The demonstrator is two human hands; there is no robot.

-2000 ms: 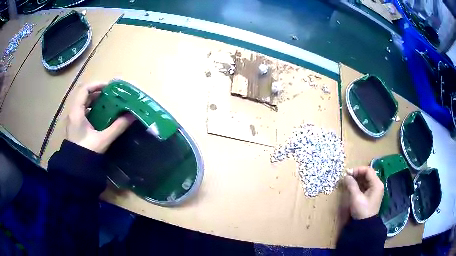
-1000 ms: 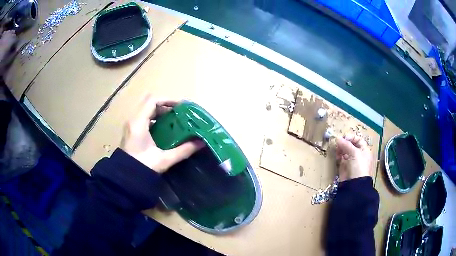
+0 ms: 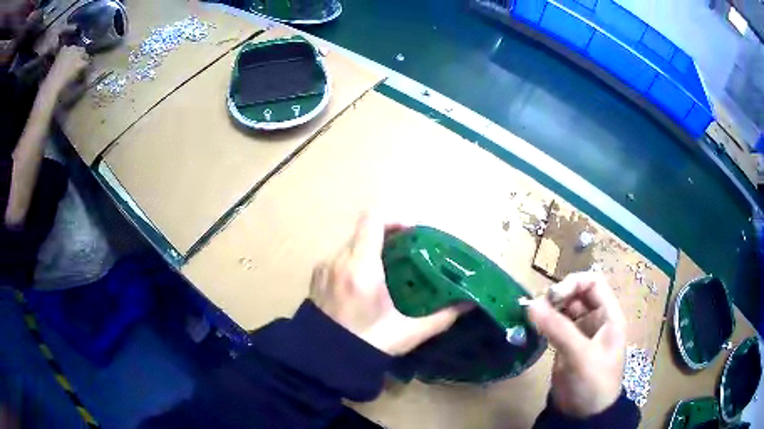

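Note:
My left hand (image 3: pixel 369 302) grips a glossy green housing (image 3: pixel 444 272) by its raised block end, thumb inside over the dark recess. The housing is tilted above the cardboard. My right hand (image 3: pixel 586 335) is at the housing's right side, thumb and forefinger pinching a tiny pale fitting (image 3: pixel 525 302) at the edge of the raised block. A whitish spot (image 3: pixel 516 335) shows on the housing just below it. The pile of loose speckled fittings (image 3: pixel 638 374) is partly hidden behind my right hand.
A brown stained block (image 3: pixel 560 243) with a whitish blob lies behind my right hand. Other housings lie at left (image 3: pixel 279 82) and right (image 3: pixel 704 322). Another person's arm (image 3: pixel 38 142) is at far left. Blue crates (image 3: pixel 616 59) stand beyond the green surface (image 3: pixel 469 71).
My right hand has moved from the brown block to the housing's edge. My left hand still holds the housing, now tilted differently. The camera view has turned left.

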